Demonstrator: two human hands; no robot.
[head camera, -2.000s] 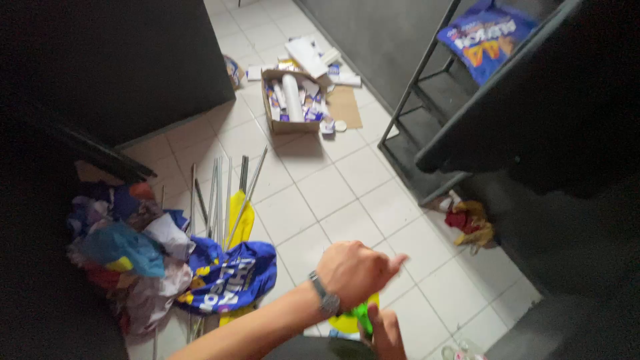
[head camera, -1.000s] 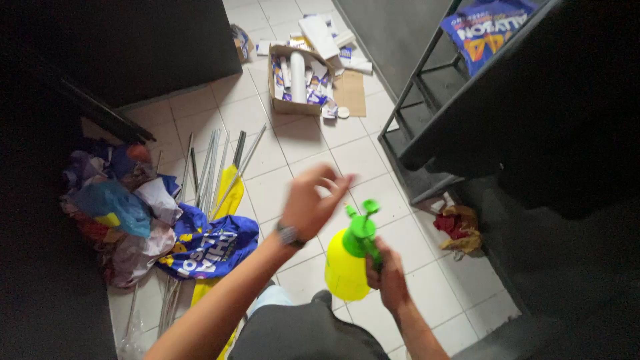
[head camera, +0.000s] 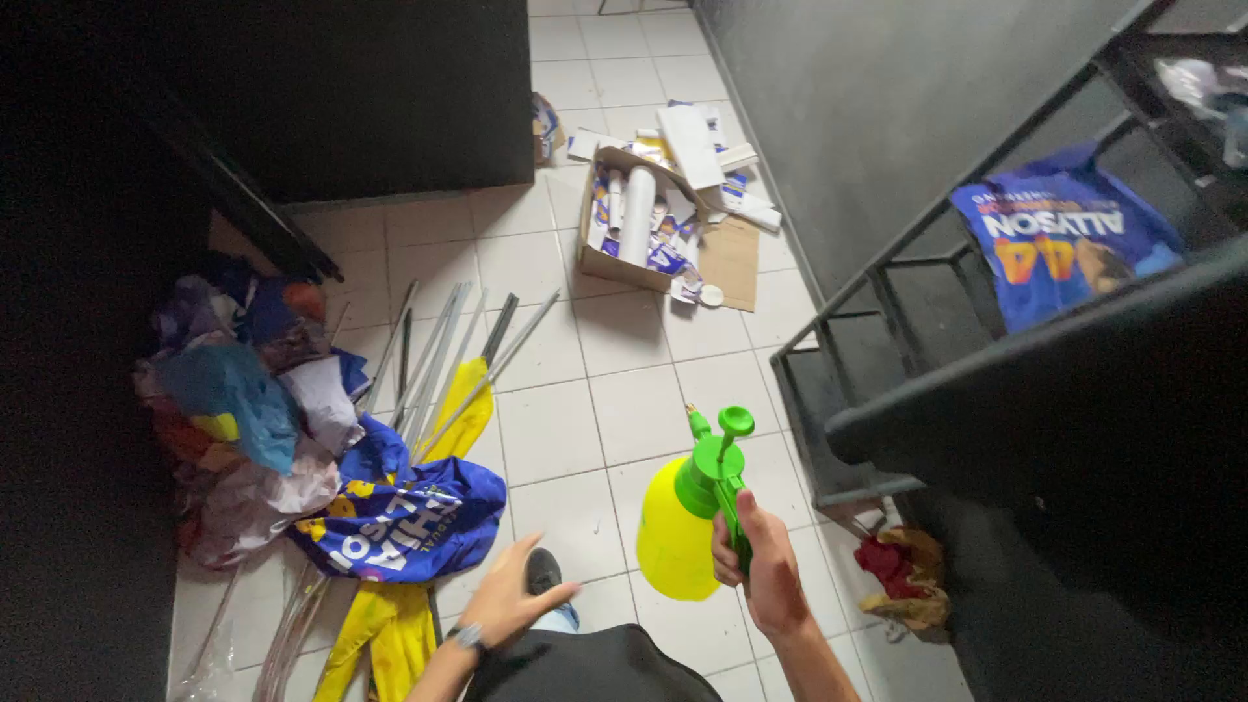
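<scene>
My right hand (head camera: 765, 561) grips the green handle of a pump pressure sprayer (head camera: 681, 531) with a yellow bottle, held upright over the tiled floor. Its green pump knob and nozzle point away from me. My left hand (head camera: 517, 595), with a watch at the wrist, hangs empty with its fingers apart, to the left of the sprayer. Beyond that hand, on the floor, lies a blue printed cloth (head camera: 419, 517) across a bundle of metal rods (head camera: 439, 361) and yellow fabric (head camera: 463, 409).
A heap of crumpled fabric and plastic (head camera: 244, 409) lies at the left. Further ahead stands a cardboard box (head camera: 624, 268) of rolls and printed papers, with scraps around it. A black metal rack (head camera: 897, 322) at the right holds a blue printed bag (head camera: 1053, 234). An open sack (head camera: 916, 580) sits below.
My left hand has moved away from the sprayer, down and to the left. The sprayer, largely hidden at first, now shows fully in my right hand.
</scene>
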